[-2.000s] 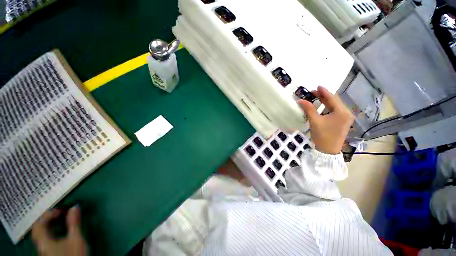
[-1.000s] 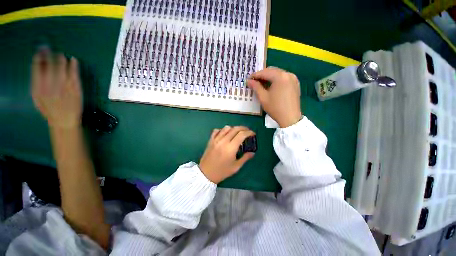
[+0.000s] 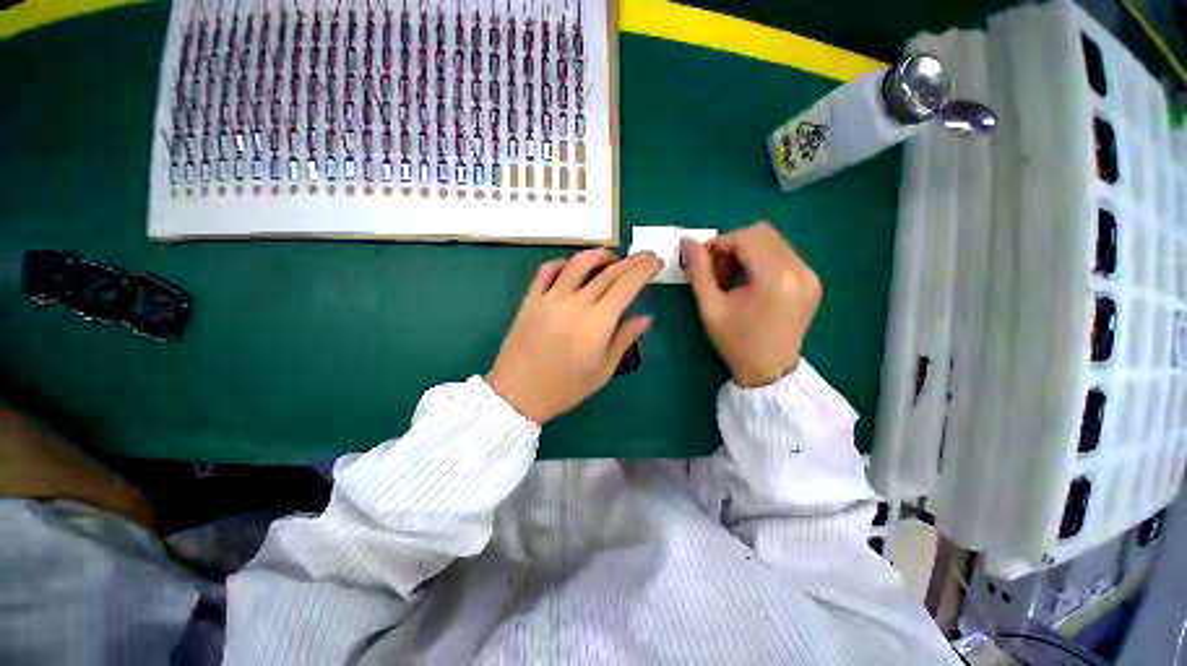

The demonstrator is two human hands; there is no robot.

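The small white pad (image 3: 661,238) lies on the green mat, right of the component tray's corner. My right hand (image 3: 759,302) is over its right part, thumb and index finger pinched on a tiny dark piece, probably a wired component (image 3: 686,254). My left hand (image 3: 569,325) has its fingertips on the pad's left part. A black watch housing (image 3: 629,359) shows partly under my left hand; whether it is gripped is hidden. The component tray (image 3: 378,215) holds dense rows of wired parts, with tan emptied slots at its lower right.
Several black housings (image 3: 107,297) lie in a row at the left. The solvent bottle (image 3: 846,126) is at the upper right, beside the tall stack of blister trays (image 3: 970,299) holding black housings. Another person's arm and sleeve (image 3: 78,572) are at the lower left.
My right hand has left the component tray and is now at the pad. My left hand has moved its fingertips onto the pad. The neighbour's hand has withdrawn; more housings show at left.
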